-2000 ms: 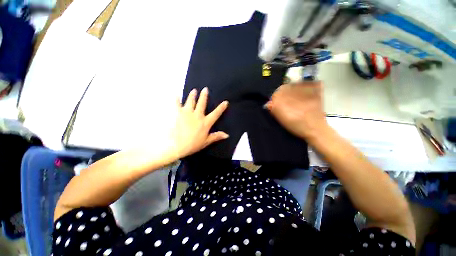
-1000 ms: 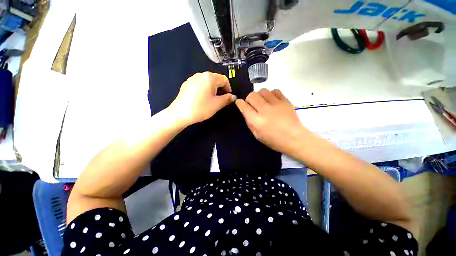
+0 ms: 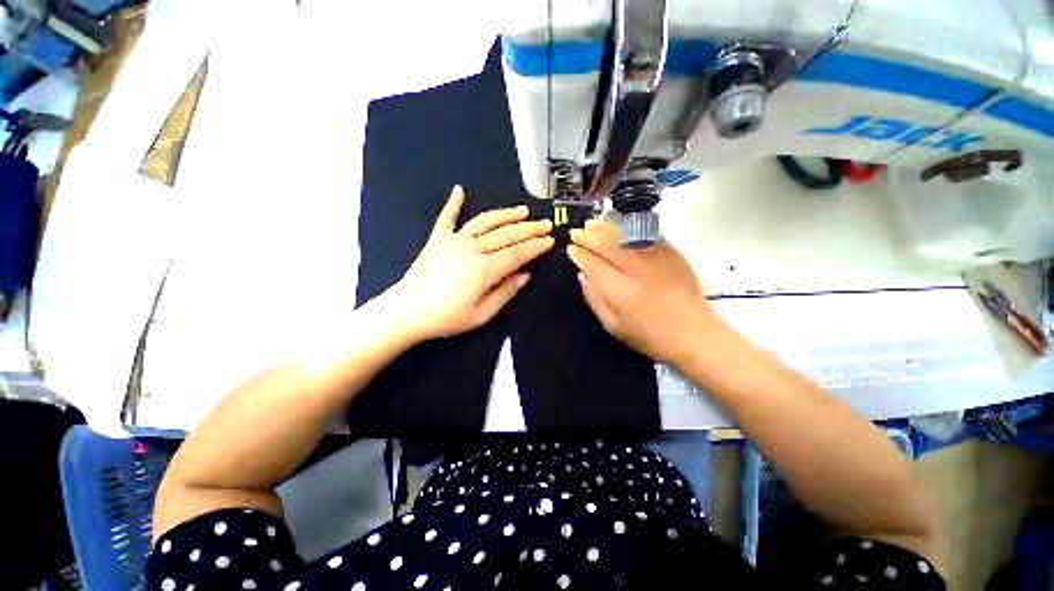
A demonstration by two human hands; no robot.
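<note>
A black fabric panel [image 3: 433, 150] with a narrow slit at its lower edge lies flat on the white table, its upper right part under the sewing machine head [image 3: 786, 98]. The presser foot [image 3: 562, 199] is over the panel, with a yellow mark just in front. My left hand [image 3: 476, 263] lies on the panel, fingers spread, fingertips left of the mark. My right hand [image 3: 636, 283] rests on the panel's right side, fingertips close to the foot, partly behind a ridged knob [image 3: 639, 227]. The needle tip cannot be made out.
Dark and red loop handles [image 3: 815, 171] lie behind the knob on the machine bed. A reddish thin tool [image 3: 1012, 316] lies at the table's right. A printed scale [image 3: 861, 375] runs along the front edge. A blue basket [image 3: 110, 491] stands at lower left.
The pinching fingers have opened and both hands now lie flatter on the panel near the foot. The fold between them is no longer seen. The view has shifted, showing more of the machine head.
</note>
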